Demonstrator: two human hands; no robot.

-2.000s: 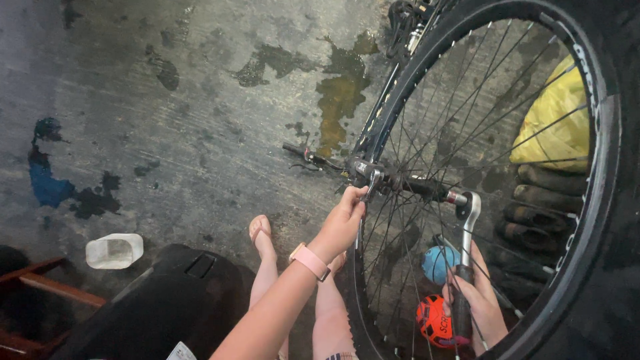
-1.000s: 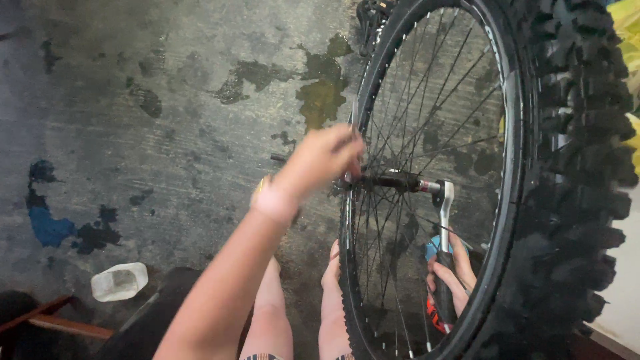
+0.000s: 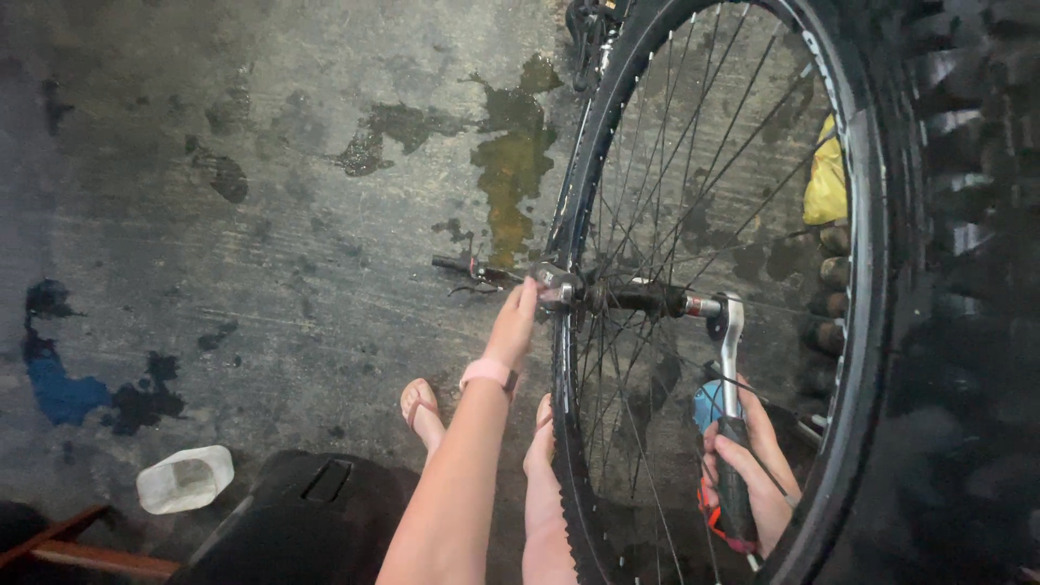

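Note:
A bicycle wheel (image 3: 863, 187) with a knobby tyre stands on the right, its hub (image 3: 642, 296) level with the middle of the view. My right hand (image 3: 756, 471) is closed around the black grip of a ratchet wrench (image 3: 731, 357), whose head and socket sit at the hub's right end. My left hand (image 3: 516, 321), a pink band on its wrist, reaches the metal parts (image 3: 561, 288) at the hub's left end. Its fingertips are blurred there, and whether they grip anything is unclear. Spokes cross in front of my right hand.
A handlebar grip (image 3: 449, 262) and brake lever lie beyond the hub. Wet stains mark the concrete floor (image 3: 284, 244). A white plastic container (image 3: 185, 479) is at lower left, beside a black seat or case (image 3: 284, 520). Blue (image 3: 708, 405) and orange (image 3: 715, 516) objects and a yellow bag (image 3: 826, 183) show through the spokes.
My left hand was blurred over the hub's left end a second ago and is now lower, at its edge. My right hand stays on the ratchet wrench. The view has shifted.

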